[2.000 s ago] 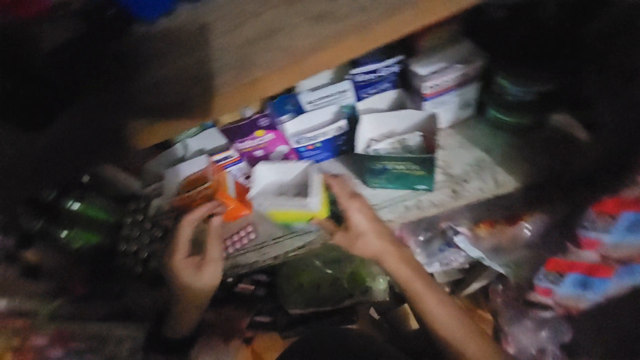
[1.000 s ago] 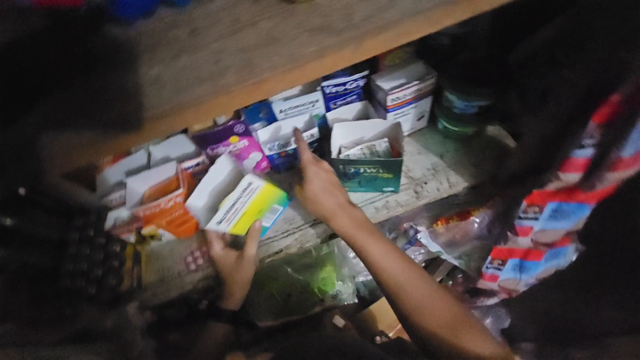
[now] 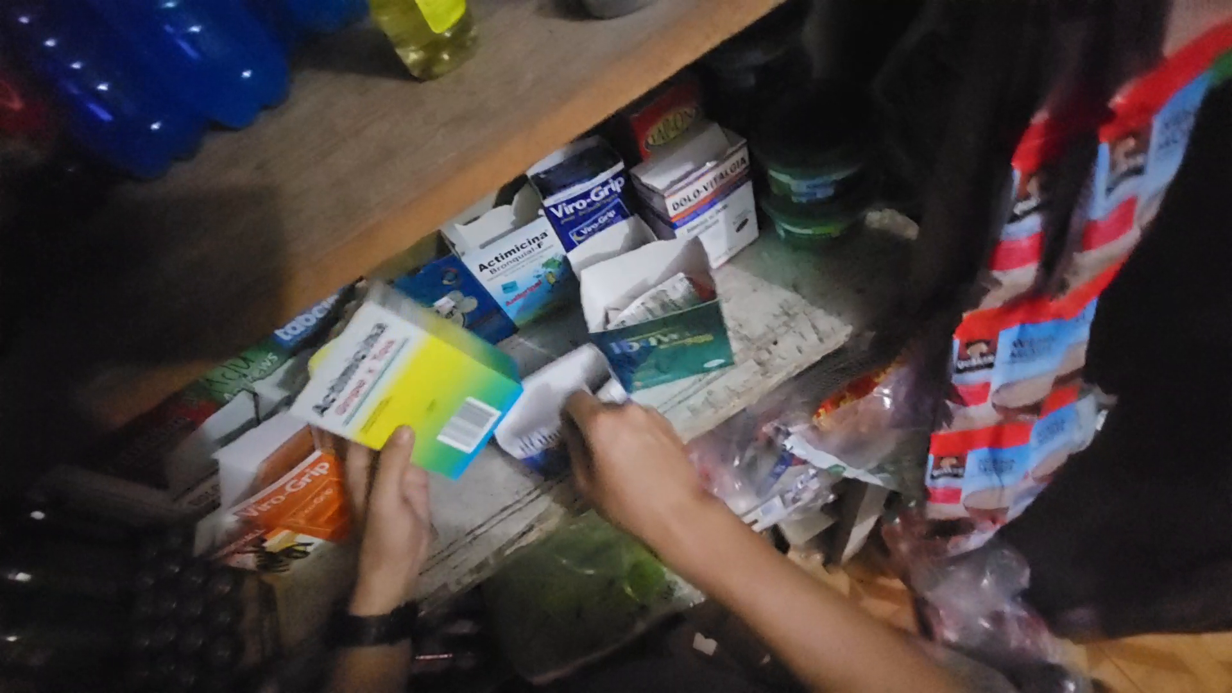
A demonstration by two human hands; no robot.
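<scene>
My left hand (image 3: pixel 390 505) grips the lower edge of a yellow, white and blue medicine box (image 3: pixel 409 380), tilted above the lower shelf. On the box's right, my right hand (image 3: pixel 630 462) has its fingers at an open white and blue carton (image 3: pixel 558 399); its fingertips are partly hidden, and whether they grip the carton is unclear. Just behind that hand stands an open green medicine box (image 3: pixel 664 346) with blister packs inside. An orange Viro-Grip box (image 3: pixel 294 500) is left of my left hand. Behind are an Actimicina box (image 3: pixel 515 269) and a dark blue Viro-Grip box (image 3: pixel 587 197).
A wooden upper shelf (image 3: pixel 385 164) overhangs the boxes and holds blue bottles (image 3: pixel 144 77) and a yellow bottle (image 3: pixel 423 34). At the back right are a Dolo-Vitalgia box (image 3: pixel 707 197) and dark green tubs (image 3: pixel 813 197). Red and blue Quaker packets (image 3: pixel 1020 356) hang at the right.
The yellow box, held in my left hand, has been raised and tilted. My right hand, pointing upward over the boxes a second ago, is now lower, at the white and blue carton.
</scene>
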